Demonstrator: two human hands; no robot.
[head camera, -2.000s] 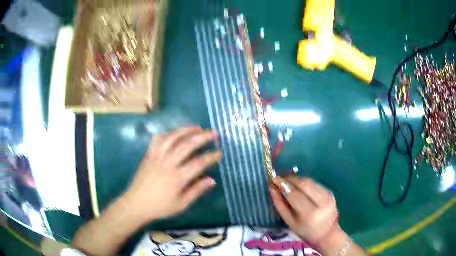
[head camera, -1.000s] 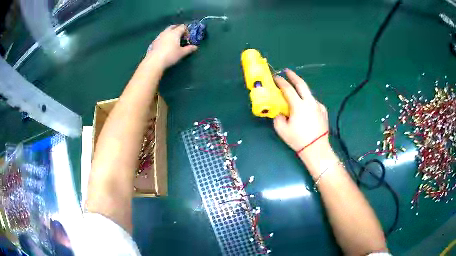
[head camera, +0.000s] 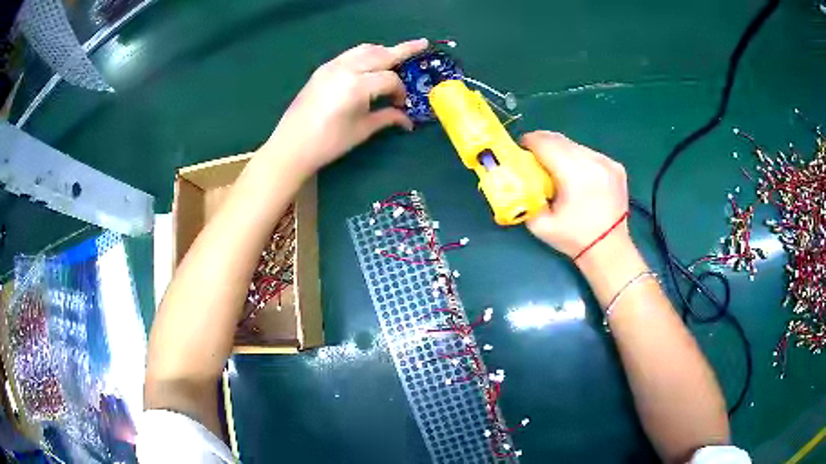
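My right hand (head camera: 580, 186) holds the yellow glue gun (head camera: 494, 159) by its grip, with its front end over the blue round unit (head camera: 418, 91). The glue tip is hidden against the unit. My left hand (head camera: 349, 104) holds the left side of the unit between thumb and fingers on the green bench. A pale lead trails right from the unit. Below, the perforated strip (head camera: 398, 317) lies with a row of brass-ended parts with red wires (head camera: 448, 290) along its right side.
The cardboard box (head camera: 310, 272) with loose wired parts lies under my left forearm. A wired-part heap (head camera: 801, 236) and black cord (head camera: 666, 195) are at right. A pale bracket (head camera: 81, 177) and clear bags (head camera: 68, 335) are at left.
In the latest second, my left hand and the blue unit have moved right, and the glue gun's front end has come over the unit. Earlier, both hands were at the strip.
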